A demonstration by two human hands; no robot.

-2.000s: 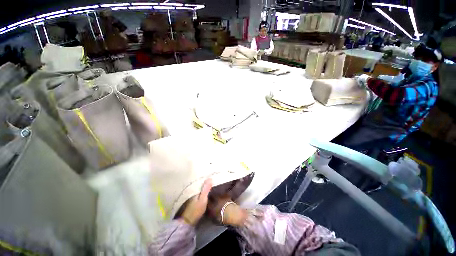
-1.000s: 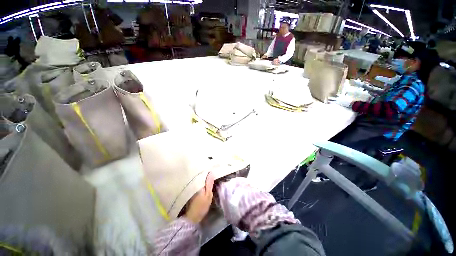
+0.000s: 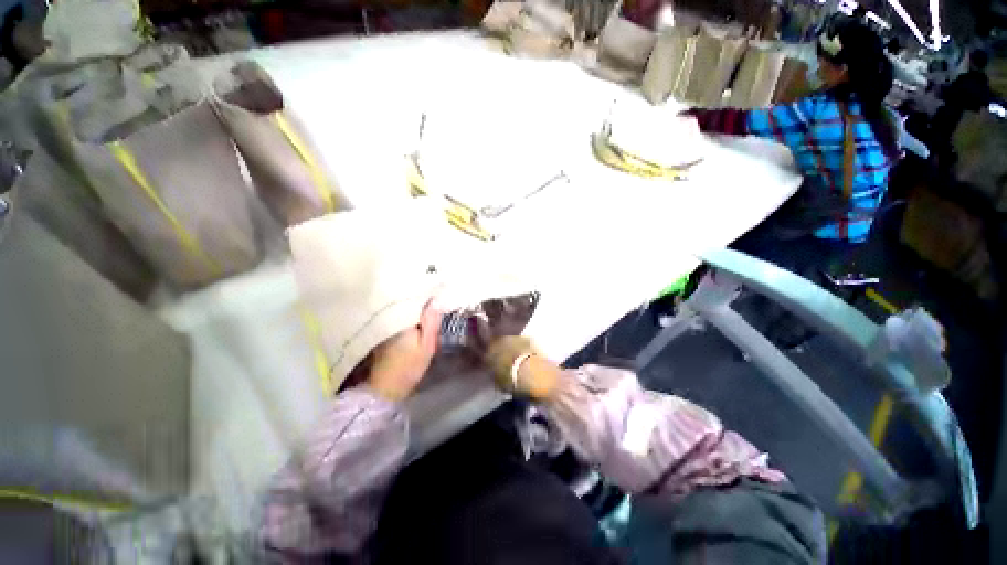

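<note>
A grey-beige bag (image 3: 348, 270) lies on its side on the white table, its mouth towards me, with a yellow strip down its left side and a small dark dot near the mouth. My left hand (image 3: 406, 355) holds the near edge of the mouth, fingers on the shell. My right hand (image 3: 510, 364), with a bracelet at the wrist, is at the right part of the mouth; its fingertips are blurred against the dark lining (image 3: 510, 313). Whether it holds anything cannot be told.
Standing bags (image 3: 177, 199) crowd the left. Flat yellow-edged pieces (image 3: 453, 210) lie beyond the bag on the table (image 3: 331, 99). A pale blue curved bar (image 3: 812, 298) stands at right. A person in a checked shirt (image 3: 834, 155) is at the far right edge.
My right hand has come back out of the bag; its wrist and bracelet show again. My left hand stays on the mouth. The view has tilted down. The person at right reaches towards the bags further back.
</note>
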